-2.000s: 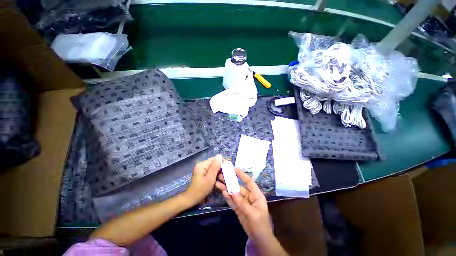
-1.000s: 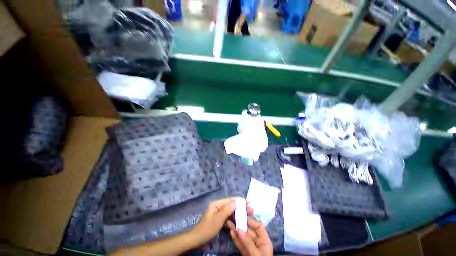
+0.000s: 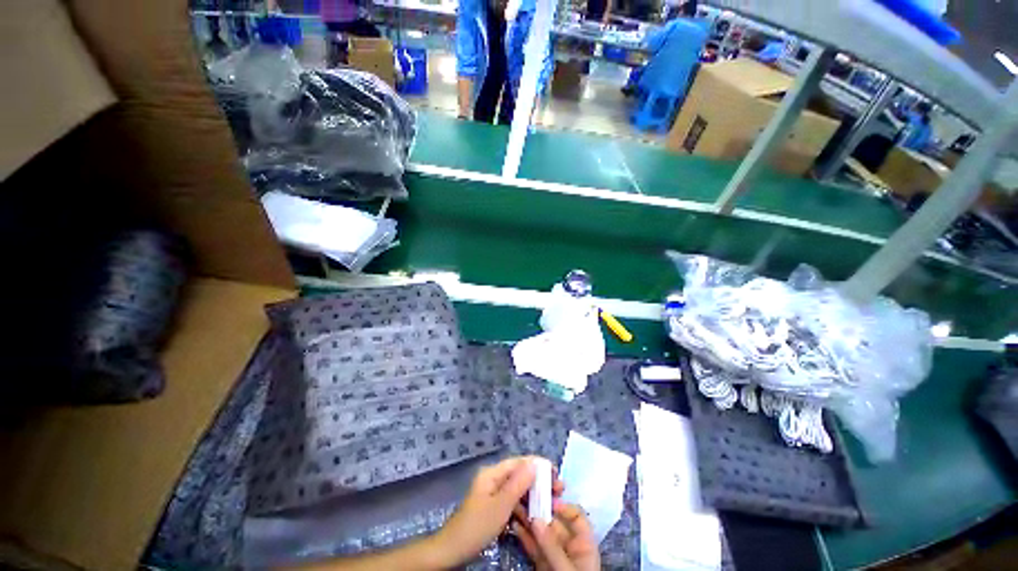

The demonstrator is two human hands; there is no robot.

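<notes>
My left hand (image 3: 491,511) and my right hand (image 3: 560,538) are close together at the bottom centre, both with fingertips on a small white stick-like part (image 3: 540,491) held upright. The right hand is partly cut off by the lower edge. A flat white small bag (image 3: 596,482) lies just right of the hands on the dark patterned sheet. A stack of white leaflets or bags (image 3: 673,491) lies further right. A dark grey patterned packing bag (image 3: 385,390) lies to the left.
A cloth-draped bottle (image 3: 564,340) stands behind the hands beside a yellow-handled tool (image 3: 615,326). White cables in a clear bag (image 3: 770,340) lie on a dark tray (image 3: 770,474) at right. An open carton (image 3: 207,368) is at left. People stand and sit beyond the green line (image 3: 625,245).
The view has tilted up, so the bench sits lower and more of the hall shows. Both hands still hold the white part, which stands more upright than two seconds ago.
</notes>
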